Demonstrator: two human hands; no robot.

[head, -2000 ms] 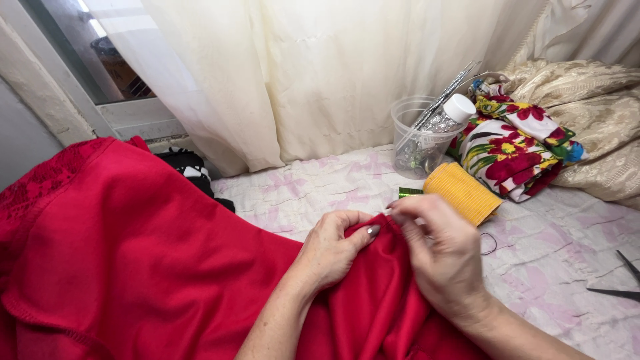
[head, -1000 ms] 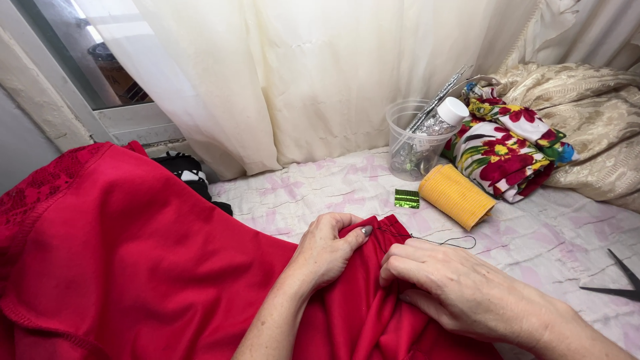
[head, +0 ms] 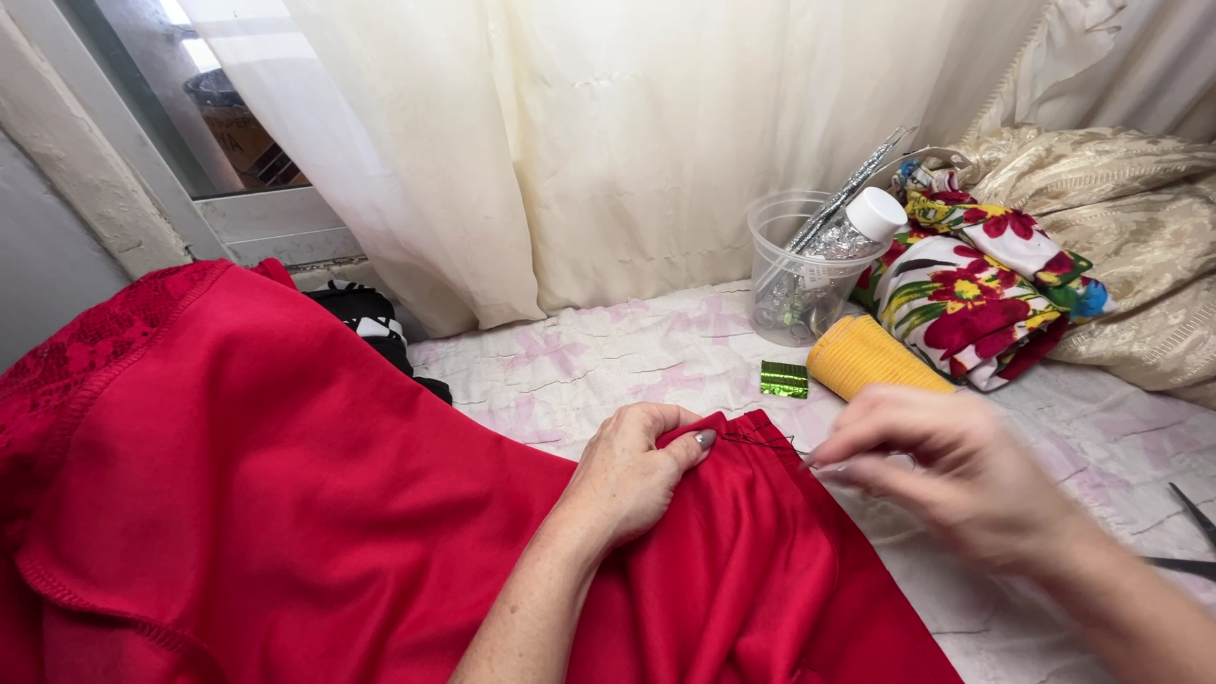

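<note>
Red fabric with lace at its far left (head: 313, 456) spreads across the left and middle of the view. My left hand (head: 636, 465) pinches its gathered top edge between thumb and fingers. From that edge a dark thread (head: 760, 440) runs right to my right hand (head: 931, 465), which is blurred, with thumb and forefinger closed together at the thread's end. Whether a needle sits between those fingertips cannot be made out. Just beyond my right hand lies a yellow ribbed roll (head: 869, 359), with a small shiny green piece (head: 785, 379) beside it.
A clear plastic cup (head: 793, 285) holds a white-capped bottle (head: 874, 217) and silvery sticks. To its right are a floral cloth bundle (head: 978, 285) and beige patterned fabric (head: 1130, 237). Open scissor blades (head: 1187, 565) show at the right edge. A cream curtain (head: 665, 142) hangs behind.
My right hand has moved from the red fabric's edge out to the right, and the thread now stretches between them. My left hand keeps its pinch on the fabric.
</note>
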